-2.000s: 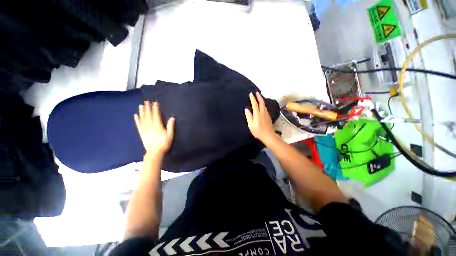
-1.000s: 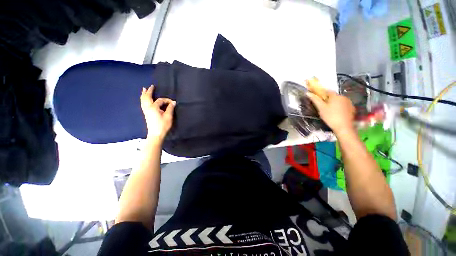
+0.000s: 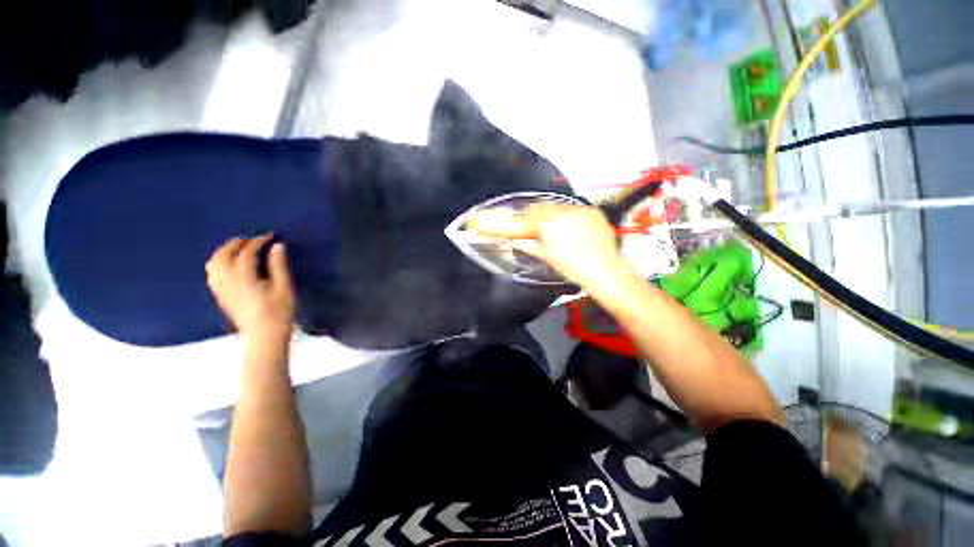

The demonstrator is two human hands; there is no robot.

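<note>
The dark garment (image 3: 395, 246) lies over the right part of the navy padded board (image 3: 160, 235), one pointed corner sticking out at the back. My right hand (image 3: 571, 237) is shut on the handle of the steam iron (image 3: 513, 256). The iron sits over the right part of the garment, tip pointing left; whether it touches the cloth is hard to tell. My left hand (image 3: 252, 280) is over the navy board, left of the garment's edge, with curled fingers; whether it holds anything cannot be seen. The picture is blurred.
A black hose (image 3: 812, 272) and a yellow hose (image 3: 785, 102) run at the right. A green bag (image 3: 718, 291) and a red item (image 3: 600, 326) are below the table's right end. Dark garments (image 3: 21, 374) are at the left. The white table (image 3: 374, 53) extends behind the board.
My right hand has left the garment, taken hold of the iron at the right and brought it left over the garment. My left hand has moved from the garment's left edge onto the navy board.
</note>
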